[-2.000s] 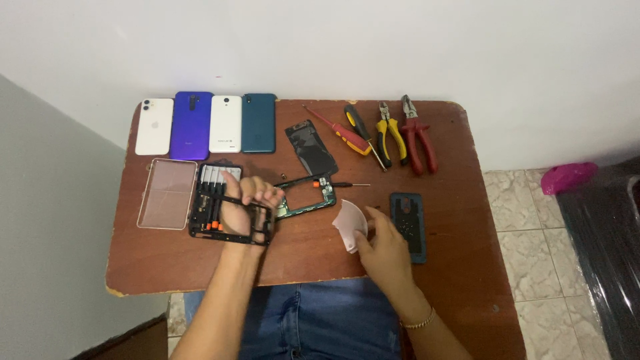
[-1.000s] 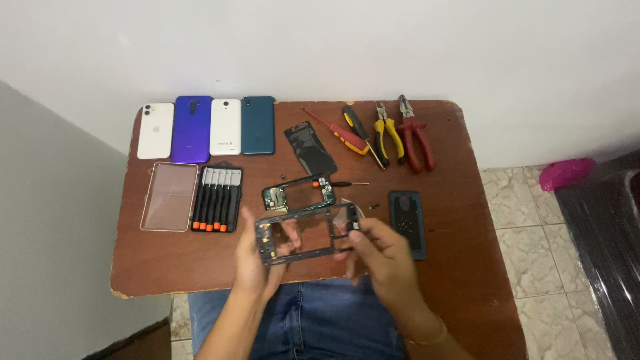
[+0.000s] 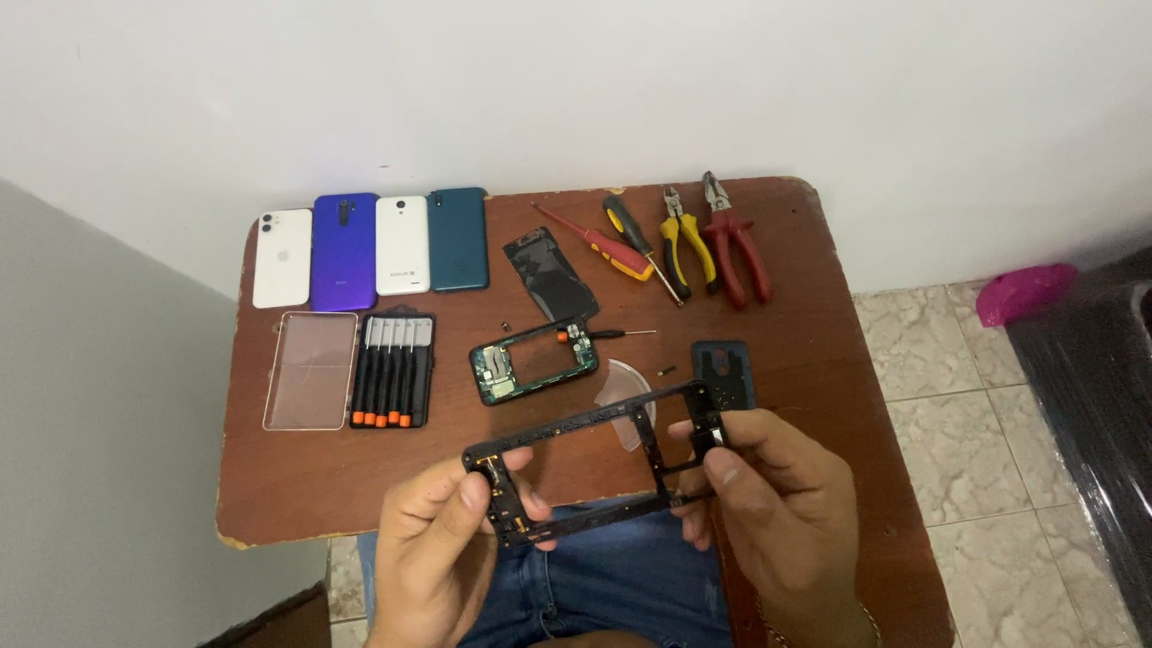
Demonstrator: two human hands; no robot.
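My left hand (image 3: 450,531) grips the left end of a black plastic phone mid-frame (image 3: 576,420), and my right hand (image 3: 774,504) pinches its right end, near a small silvery part. The frame is held tilted above the table's front edge. Behind it lies an opened phone chassis with green circuit boards (image 3: 500,387), with a small black screwdriver (image 3: 621,334) resting across its right end. A clear curved plastic piece (image 3: 621,382) is partly hidden by the frame. A dark phone back cover (image 3: 724,360) lies beyond my right hand. A detached phone screen (image 3: 551,274) rests behind the chassis.
Four phones, white (image 3: 283,259), purple (image 3: 344,252), white (image 3: 402,247) and teal (image 3: 458,241), line the back left. Before them lie a clear case lid (image 3: 310,371) and a screwdriver set (image 3: 385,382). Two larger screwdrivers (image 3: 616,254), yellow-black pliers (image 3: 688,247) and red pliers (image 3: 740,247) lie back right.
Two seconds ago the frame was in my left hand over the screwdriver set, and my right hand was at the clear plastic piece. Now both hands hold the frame nearer the front edge.
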